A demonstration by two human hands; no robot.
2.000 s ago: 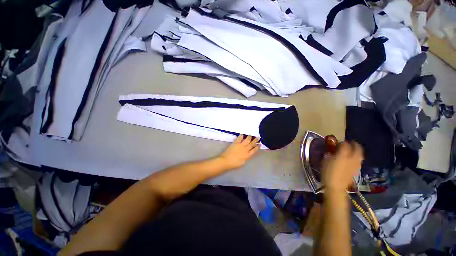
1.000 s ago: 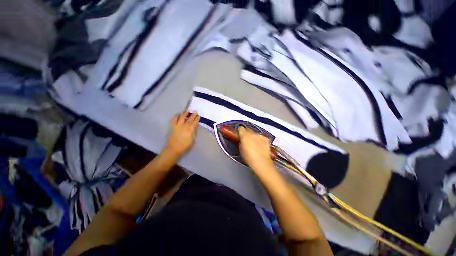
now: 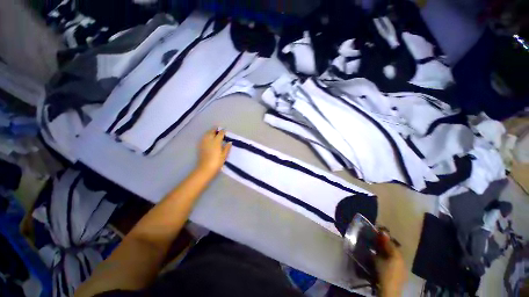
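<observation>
A white garment panel (image 3: 284, 180) with two black stripes lies flat and slanting across the table, its rounded black end piece (image 3: 355, 210) at the right. My left hand (image 3: 213, 152) holds the panel's upper left corner between its fingers. My right hand (image 3: 392, 268) is around the handle of the steam iron (image 3: 365, 246), blurred. The iron is at the lower right, its pointed tip at the lower edge of the black end; whether it touches the cloth cannot be told.
A stack of striped panels (image 3: 180, 84) lies at the upper left. A loose pile of panels (image 3: 359, 130) lies beyond the panel. A black square pad (image 3: 438, 249) is at the right. A tied striped bundle (image 3: 69, 226) is below the table's left side.
The iron has moved from the panel's left part to its black right end. My left hand has shifted to the upper left corner. Both black stripes now show in full.
</observation>
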